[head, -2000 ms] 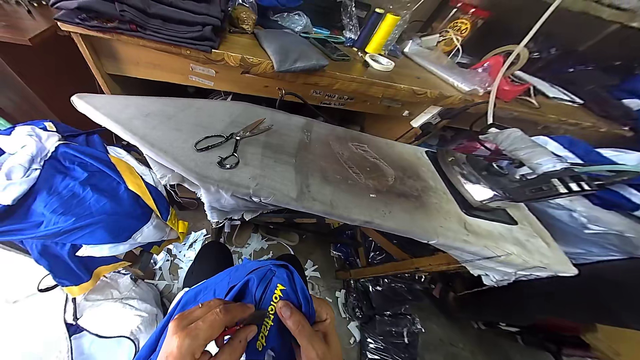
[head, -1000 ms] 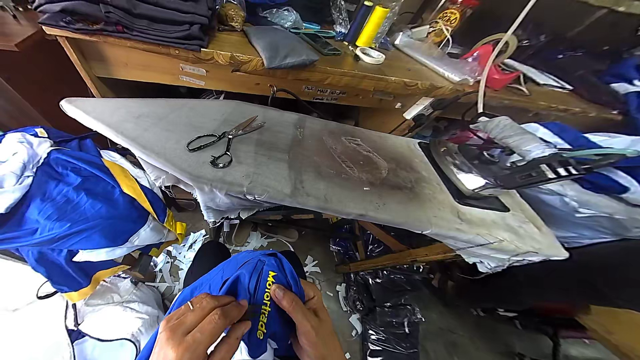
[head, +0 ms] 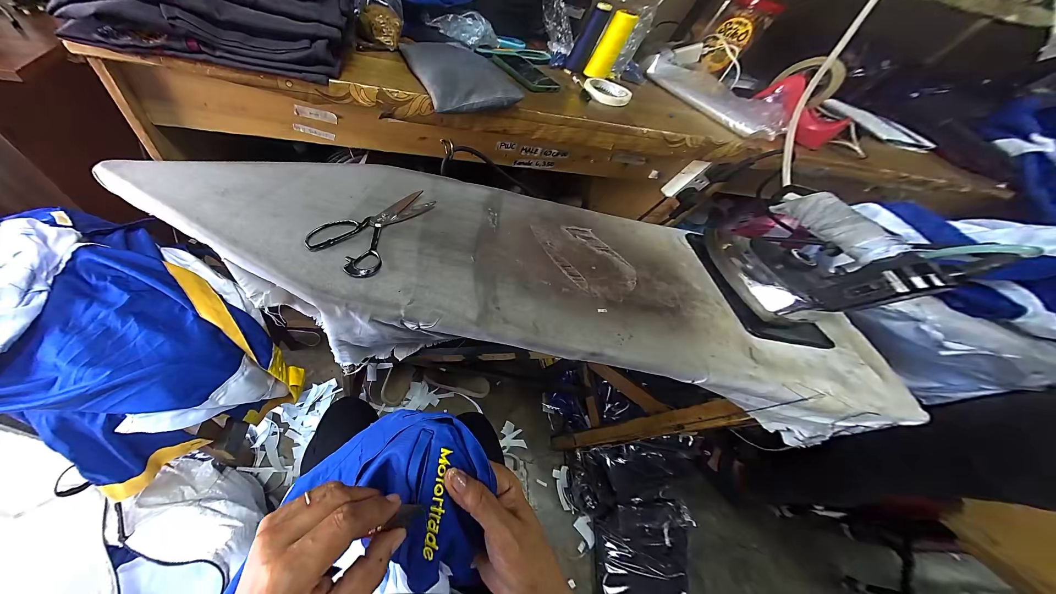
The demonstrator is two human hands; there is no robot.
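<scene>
A blue garment (head: 388,450) with yellow embroidered lettering lies over my lap. My left hand (head: 330,532) pinches a small dark tool (head: 404,518), perhaps a thread snipper, beside the lettering; its lower part is hidden by my fingers. My right hand (head: 507,528) grips the cloth at the right of the lettering, thumb on top. Beyond my hands, a pair of black-handled scissors (head: 369,235) lies with its blades slightly apart on the grey ironing board (head: 445,272). An iron (head: 767,272) rests on a dark pad at the board's right.
Blue, white and yellow garments (head: 107,322) hang at the left, with more cloth beyond the iron. A wooden table (head: 247,103) behind holds folded dark clothes (head: 206,33), a yellow thread cone (head: 611,44) and a tape roll (head: 607,91). White scraps and dark plastic-wrapped packs (head: 643,528) lie on the floor.
My left hand's fingers have shifted on the dark tool beside the lettering. My right hand keeps its hold on the garment. The scissors and iron stay in place.
</scene>
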